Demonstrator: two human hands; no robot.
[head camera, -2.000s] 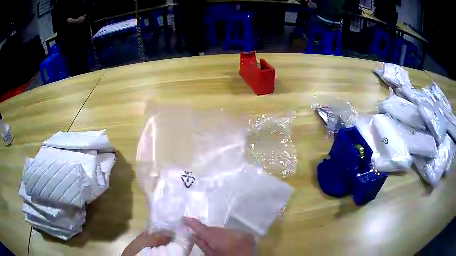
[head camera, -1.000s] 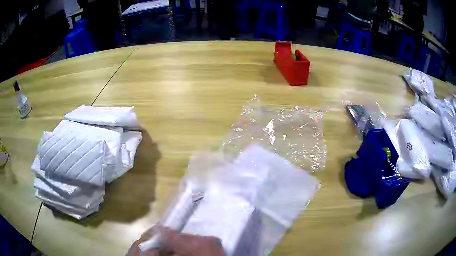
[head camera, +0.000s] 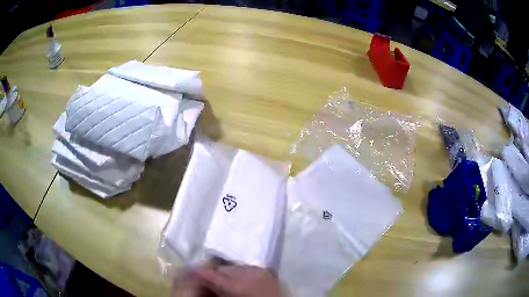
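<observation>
A clear bag with a white folded item inside (head camera: 243, 200) lies flat before me, a black triangle mark on it. My right hand (head camera: 249, 282) is at its near end, fingers curled on the film. My left hand (head camera: 194, 281) is beside it at the bottom edge of the picture, blurred and cut off, so its grip is unclear. Flat milky poly bags (head camera: 342, 203) lie just right of the filled bag, partly beside or under its edge. A stack of white quilted pieces (head camera: 113, 125) stands at the left.
A crinkled clear bag (head camera: 365, 130) lies beyond the poly bags. The blue tape dispenser (head camera: 458, 206) stands at right, beside a small dark-content bag (head camera: 451, 139) and heaped packed bags (head camera: 502, 191). A red dispenser (head camera: 388, 64) stands at the far side; white bottles (head camera: 54, 52) stand at far left.
The view has turned left and down. The bag in my hands, blurred and lifted or tilted before, now lies flat with the white item filling it.
</observation>
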